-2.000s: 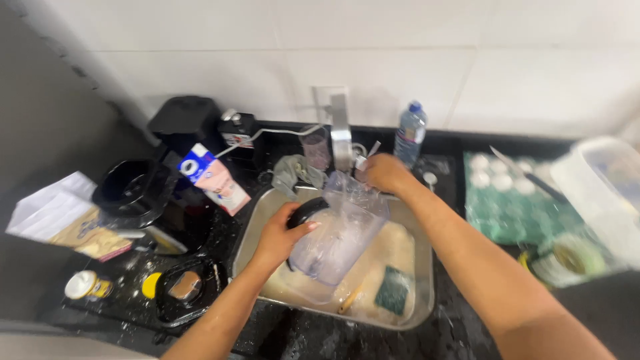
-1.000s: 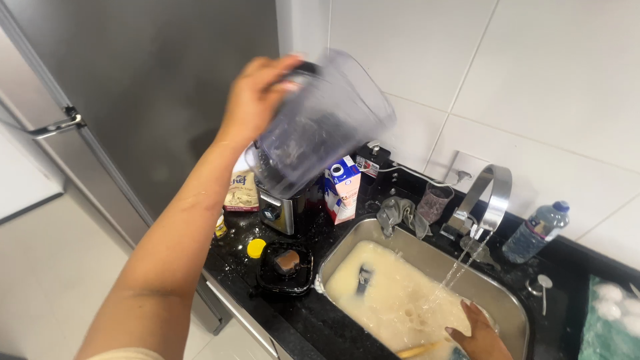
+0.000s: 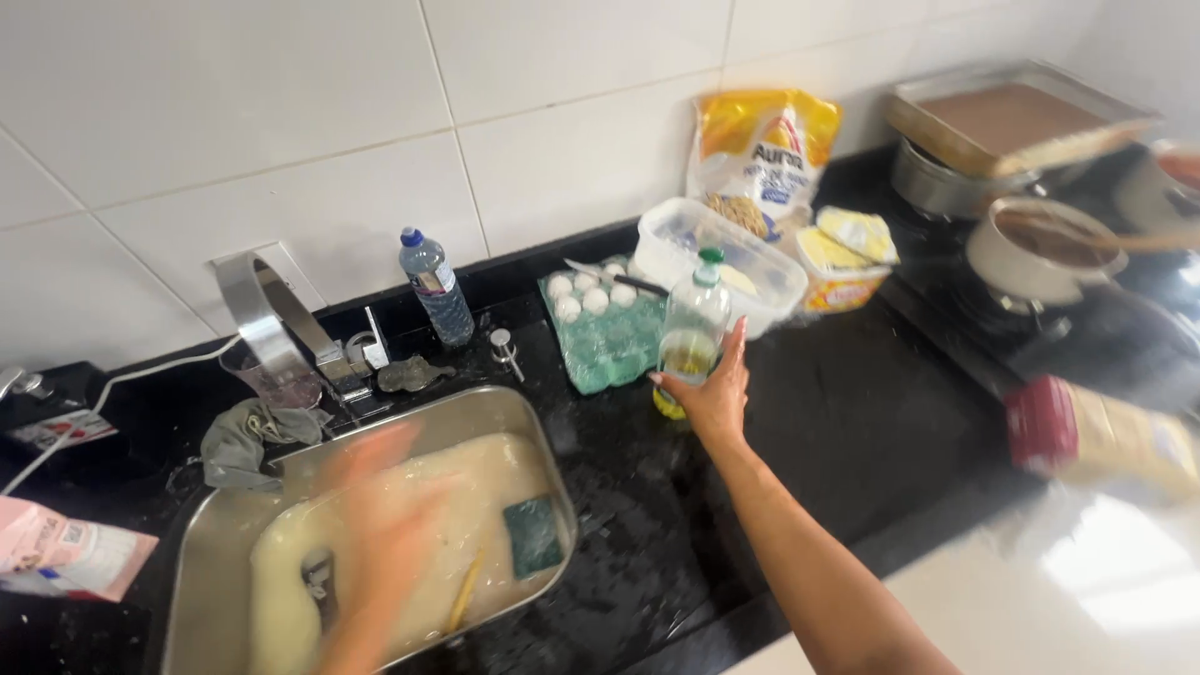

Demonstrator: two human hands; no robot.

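My right hand [image 3: 714, 389] is wrapped around a clear plastic bottle [image 3: 692, 328] with a green cap and some yellow liquid, upright on the black counter. Blurred by motion, my left hand [image 3: 380, 487] hangs over the steel sink [image 3: 553, 450], fingers apart, holding nothing. Cloudy, pale water fills the sink. In it lie a dark green scouring pad [image 3: 532, 536], a yellowish utensil [image 3: 464, 591] and a dark blender-like part [image 3: 319, 581]. The chrome faucet [image 3: 262, 319] stands behind the sink, with a grey cloth [image 3: 258, 441] beside it.
Behind the bottle stand a green egg tray [image 3: 605, 342] with eggs and a knife, a plastic tub [image 3: 778, 281], a margarine tub [image 3: 839, 272] and a yellow bag [image 3: 764, 150]. A saucepan [image 3: 1031, 258] and a baking pan [image 3: 1012, 117] are on the stove. A blue-capped bottle [image 3: 438, 286] stands by the wall.
The view has swung right. My left hand, which held the clear blender jar up a second ago, is empty over the sink. My right hand has moved from the sink to the green-capped bottle.
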